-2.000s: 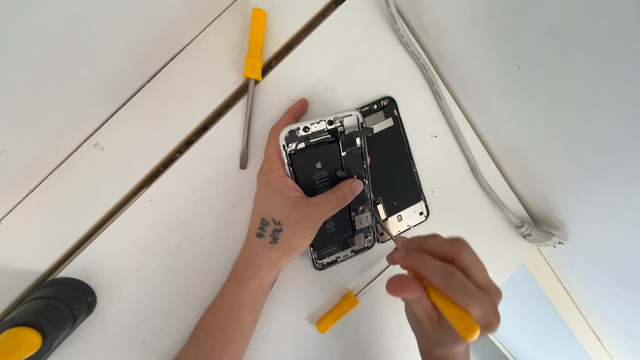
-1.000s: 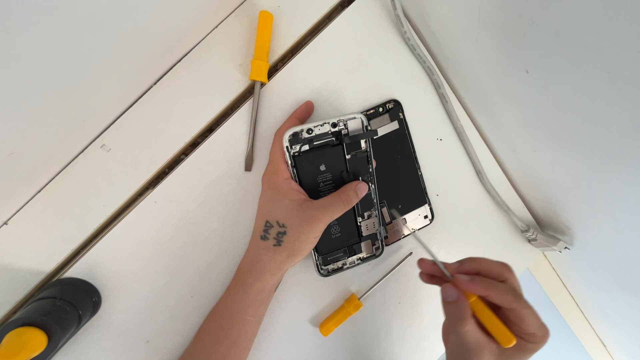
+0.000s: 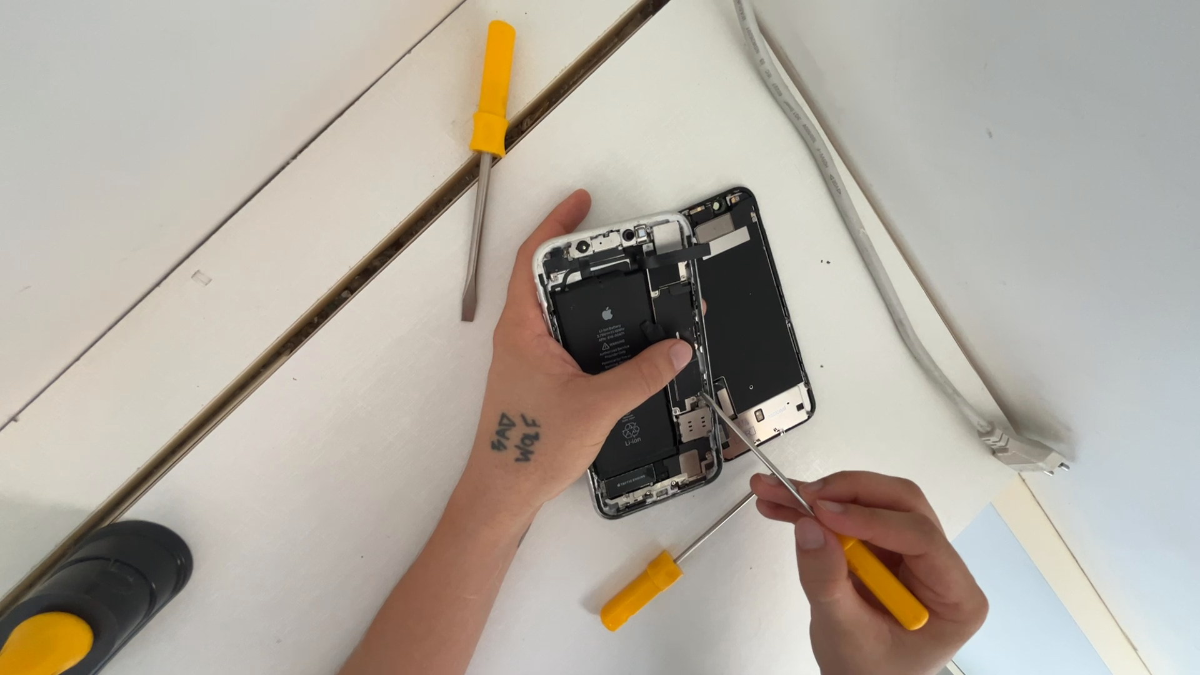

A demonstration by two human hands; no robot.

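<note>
An opened smartphone body (image 3: 600, 323), with its black battery and inner parts showing, is held in my left hand (image 3: 562, 403), the thumb across its middle. Beside it on the right lies the detached-looking display panel (image 3: 750, 309), inner side up; a black flex strip lies between the two near the top. My right hand (image 3: 881, 562) grips a thin screwdriver (image 3: 886, 583) with a yellow handle. Its tip is at the phone body's right edge, just above the metal SIM card tray part. Whether the tip touches a screw cannot be told.
A flat-blade screwdriver (image 3: 494, 84) lies at the upper left, across a dark gap in the white surface. Another yellow screwdriver (image 3: 642, 591) lies below the phone. A grey cable (image 3: 844, 206) with a plug runs along the right. A black and yellow tool (image 3: 122, 581) is at the lower left.
The screwdriver in my right hand has moved up and left since one second ago, its tip now at the phone body's right edge. My left hand keeps its hold.
</note>
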